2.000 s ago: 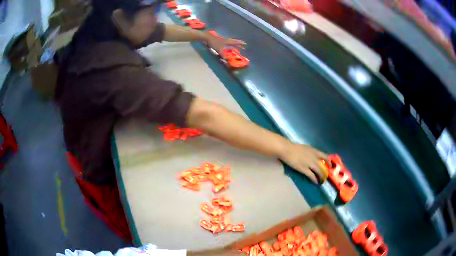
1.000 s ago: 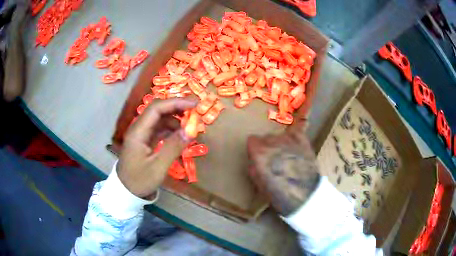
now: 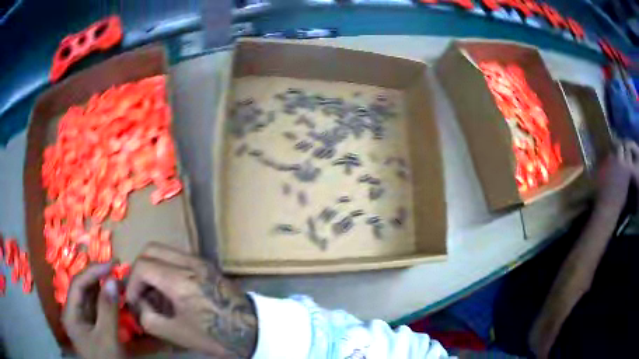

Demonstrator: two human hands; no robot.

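My left hand (image 3: 91, 317) is at the near end of the left cardboard box (image 3: 181, 217), with an orange trigger piece (image 3: 118, 272) at its fingertips. My right hand (image 3: 183, 298) is beside it, fingers curled towards the same piece; whether it holds anything is hidden and blurred. A heap of orange triggers (image 3: 112, 144) fills the back and left of that box. The middle cardboard box (image 3: 329, 265) holds scattered small dark metal springs (image 3: 326, 116) on its pale bottom.
Another cardboard box (image 3: 466, 105) with orange parts (image 3: 522, 126) stands on the right. A neighbour's arm (image 3: 581, 273) reaches in at far right. An orange controller shell (image 3: 87, 45) lies on the belt at upper left. Loose orange pieces (image 3: 15, 263) lie on the table at far left.
The view has swung right, so the spring box is now central. My right hand has moved from the box's bare bottom to beside my left hand.
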